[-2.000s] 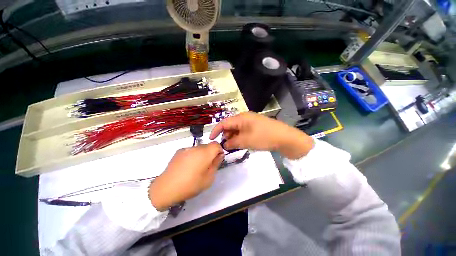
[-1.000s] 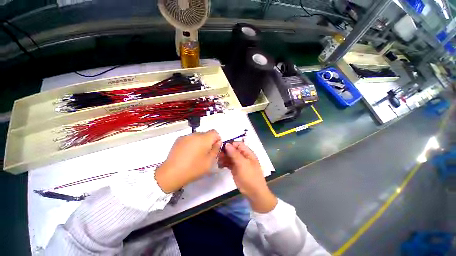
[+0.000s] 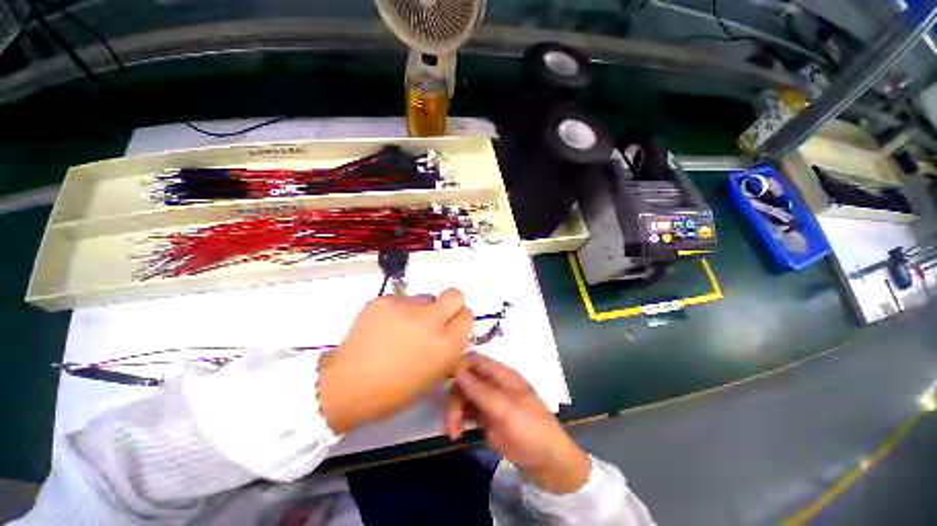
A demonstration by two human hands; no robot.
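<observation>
A thin dark wire harness lies across the white sheet, running from the far left under my left sleeve and out past my hands, where its dark end shows at the right. My left hand is over the harness with fingers closed on it; the held part is hidden. My right hand is just below and right of it, fingertips pinched together near the left fingers; it is slightly blurred and I cannot tell what is between them. A black plug on a dark cable lies by the tray edge.
A cream two-compartment tray behind the sheet holds red leads and black-and-red leads. Black tape rolls, a tape dispenser inside yellow marking and a blue bin stand right. A fan and gold-orange cylinder stand behind.
My right hand came down from above the harness to below and right of my left hand. My left hand stays on the harness. The view has shifted, so the dispenser and bin sit farther right than one second ago.
</observation>
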